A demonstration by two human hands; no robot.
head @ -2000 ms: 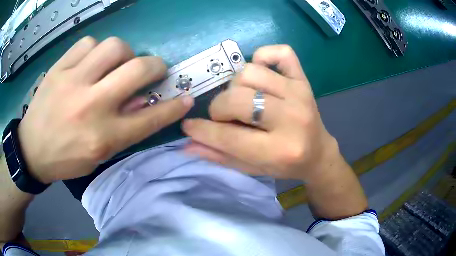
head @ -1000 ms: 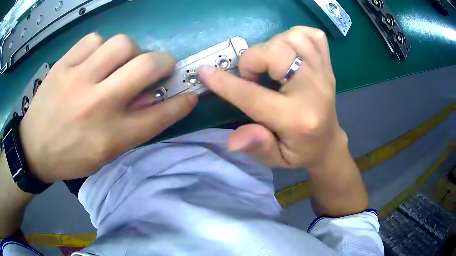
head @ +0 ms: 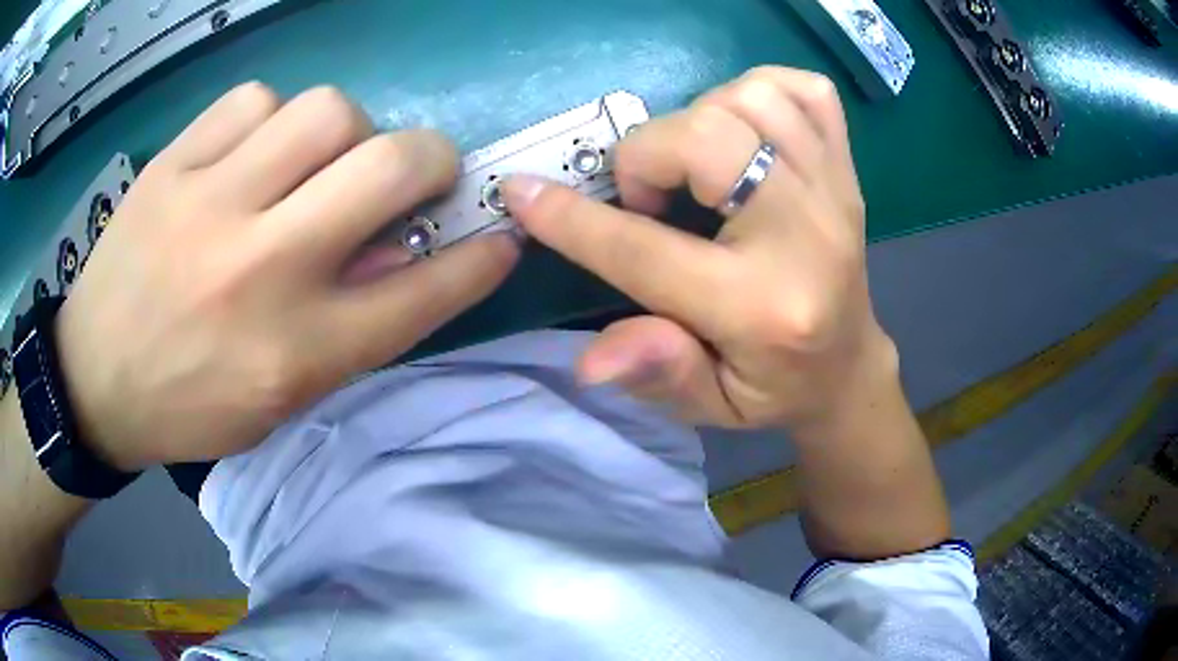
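Observation:
A silver metal jig (head: 549,151) with round pockets lies slanted over the green bench near its front edge. Three pockets with small round workpieces (head: 585,159) show; my left hand covers the jig's left part. My left hand (head: 271,278), with a black wristband, grips the jig between thumb and fingers. My right hand (head: 743,245), with a ring, has its index fingertip at the middle visible pocket, partly covering it. Its other fingers are curled at the jig's right end and its thumb is apart below. Whether those curled fingers grip the jig is unclear.
The green bench top (head: 723,78) has a long silver fixture (head: 142,52) at the back left. A dark jig bar (head: 71,245) lies beside my left wrist. A silver bar (head: 859,39) and another dark jig bar (head: 1001,65) lie at the back right. Grey floor (head: 1033,278) shows beyond the edge.
My right hand has moved up from below the jig, and its index finger now points onto a pocket. My left hand keeps its hold. The jig has shifted slightly right.

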